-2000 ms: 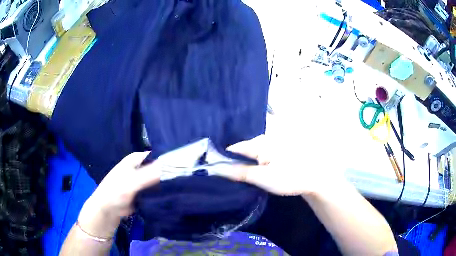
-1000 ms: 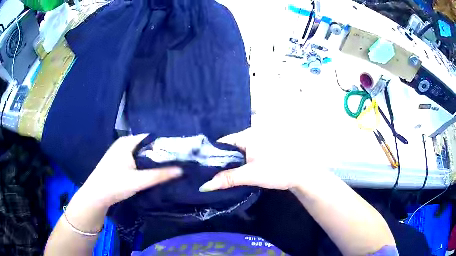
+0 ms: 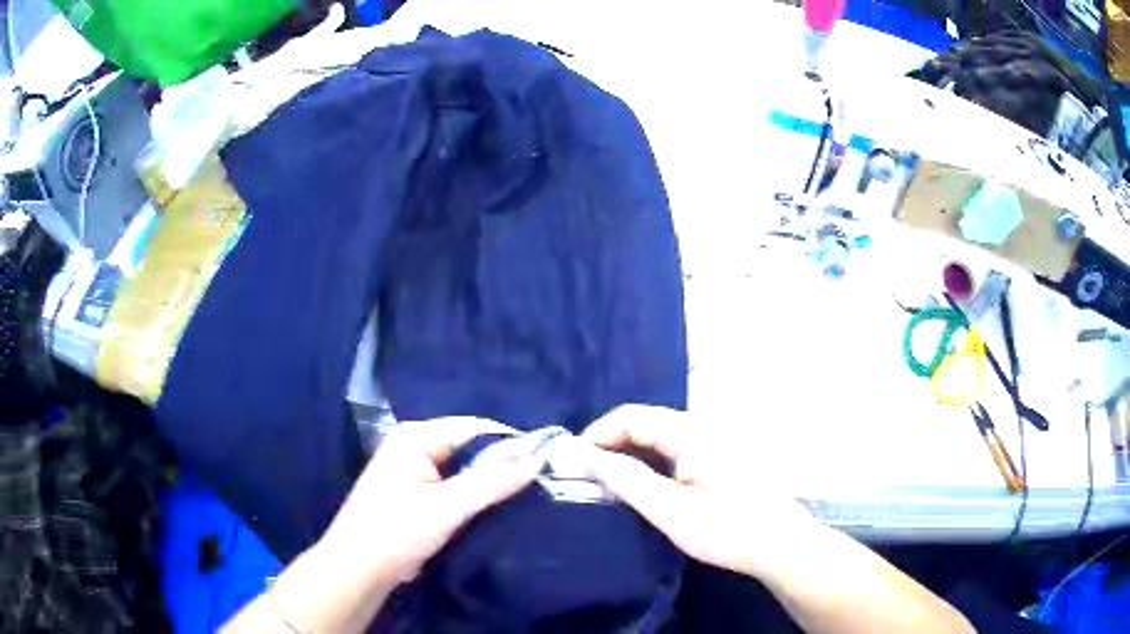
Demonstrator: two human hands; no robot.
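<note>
The navy garment [image 3: 533,297] lies over the left and middle of the white table and hangs over the front edge onto my lap. A whitish inner part [image 3: 573,486] shows at an opening near its lower end. My left hand [image 3: 452,477] and my right hand [image 3: 644,464] meet at this opening. Both hold the cloth between thumb and fingers, with the fingertips nearly touching. Some fingers are hidden by the cloth.
Scissors with green and yellow loops [image 3: 948,359], an orange-brown tool [image 3: 998,448], a thin black tool [image 3: 1022,372] and a dark red round piece [image 3: 958,280] lie at right. Sewing machine parts [image 3: 824,235] stand behind. Yellow-brown tape [image 3: 174,291] covers the table's left end.
My hands have drawn together at the opening and pinch it; less of the whitish inside shows. The view has shifted, so the garment's top end and a green item at upper left now show.
</note>
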